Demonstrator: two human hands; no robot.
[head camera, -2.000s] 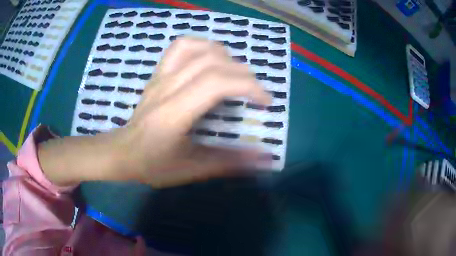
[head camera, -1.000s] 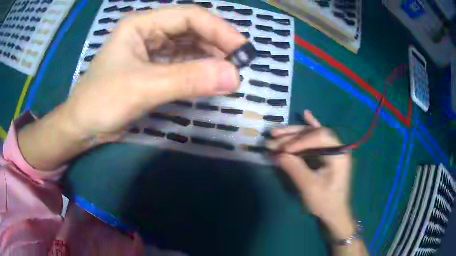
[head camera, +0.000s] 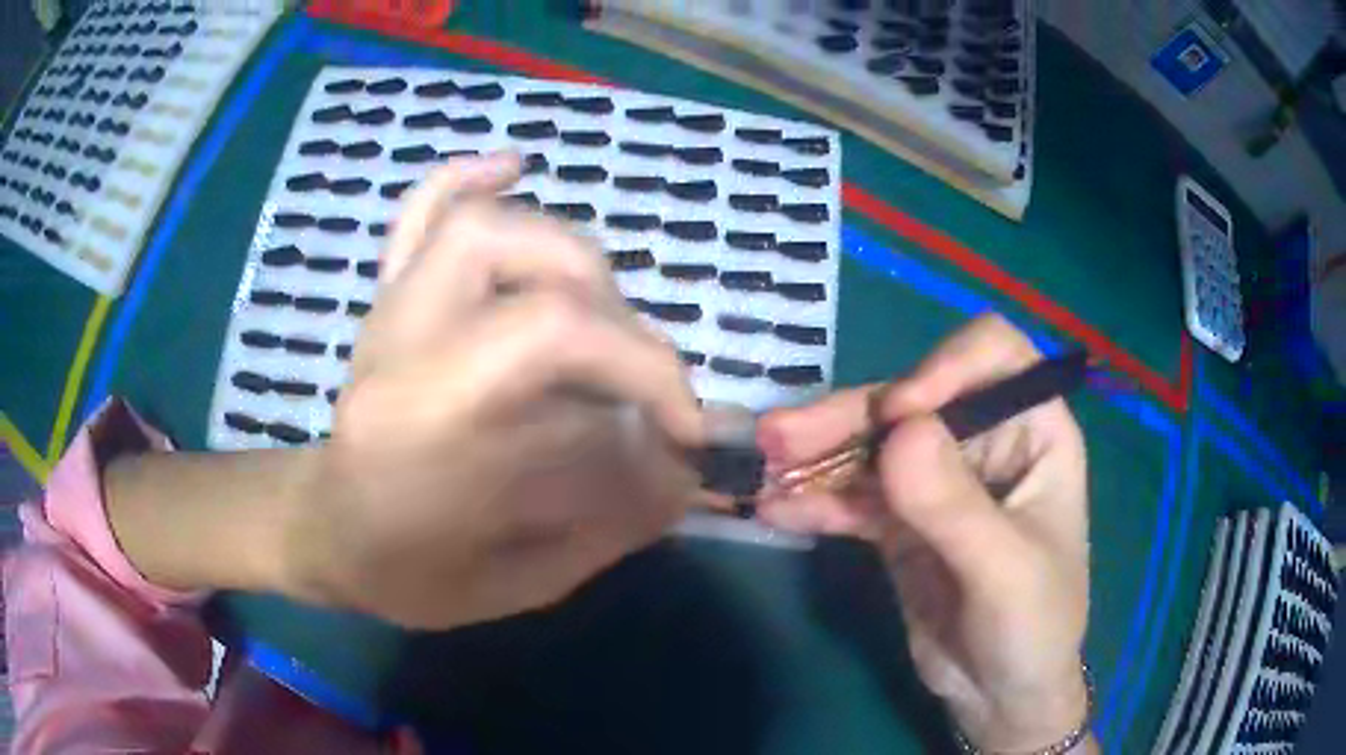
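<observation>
My left hand (head camera: 502, 398), blurred, pinches a small black part (head camera: 729, 469) over the lower right of the white foam tray (head camera: 318, 199). The tray lies on the green mat with rows of black parts; my left hand covers its middle and lower area. My right hand (head camera: 974, 516) holds a black pen-shaped tool (head camera: 1011, 398), its handle pointing up to the right. The tool's coppery front end is at the black part's right side; whether it touches is unclear. A metal bracelet or watch is on my right wrist.
Another parts tray (head camera: 111, 148) lies at upper left. Stacked trays (head camera: 886, 111) are at the top, on a tan edge. More stacked trays (head camera: 1255, 634) are at lower right. A calculator (head camera: 1210, 266) lies at far right. Red tape (head camera: 1019, 303) and blue tape (head camera: 945, 283) cross the mat.
My left hand has moved down with the black part, and my right hand has come up beside it with the pen tool. The view has shifted slightly.
</observation>
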